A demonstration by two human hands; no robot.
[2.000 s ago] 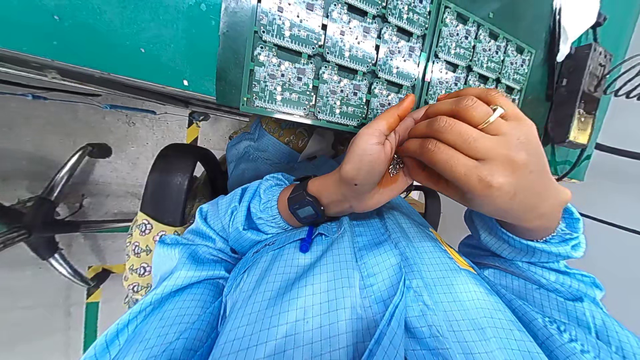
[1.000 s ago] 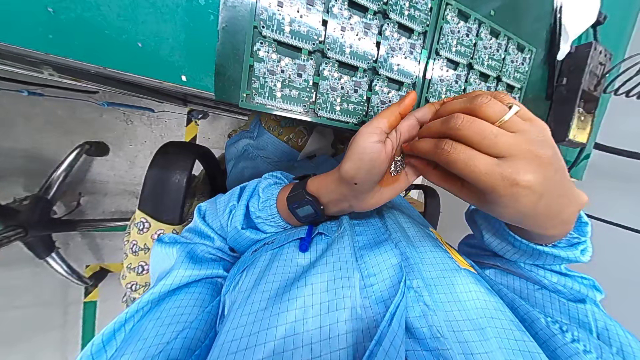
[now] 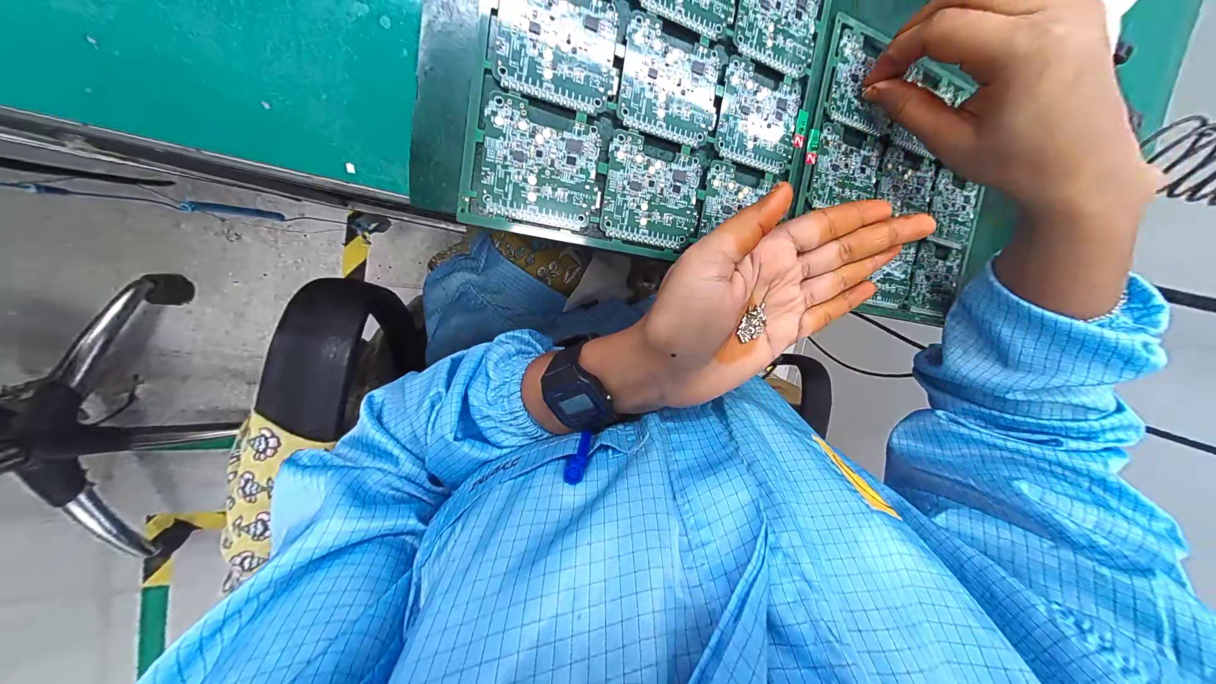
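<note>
My left hand [image 3: 741, 294] lies palm up with its fingers spread, and a small heap of tiny metal parts [image 3: 751, 324] rests on the palm. Behind it are two panels of printed circuit boards, a left one [image 3: 540, 161] and a right one [image 3: 845, 161], side by side. Over the upper part of the right panel is my right hand [image 3: 1016, 104], thumb and index fingertip pinched together close to a board. Whether a tiny part sits between those fingertips cannot be seen.
The panels lie on a green-topped workbench [image 3: 237, 85]. Coiled black cable [image 3: 1183, 161] is at the right edge. Below the bench, a chair's black armrest [image 3: 318, 356] and a metal chair base [image 3: 104, 437] stand at left. A blue pen [image 3: 577, 458] is clipped to the smock.
My right hand has left the left palm and moved up and right to the right panel. The left hand's fingers, partly covered before, are now spread, with the metal parts in plain view.
</note>
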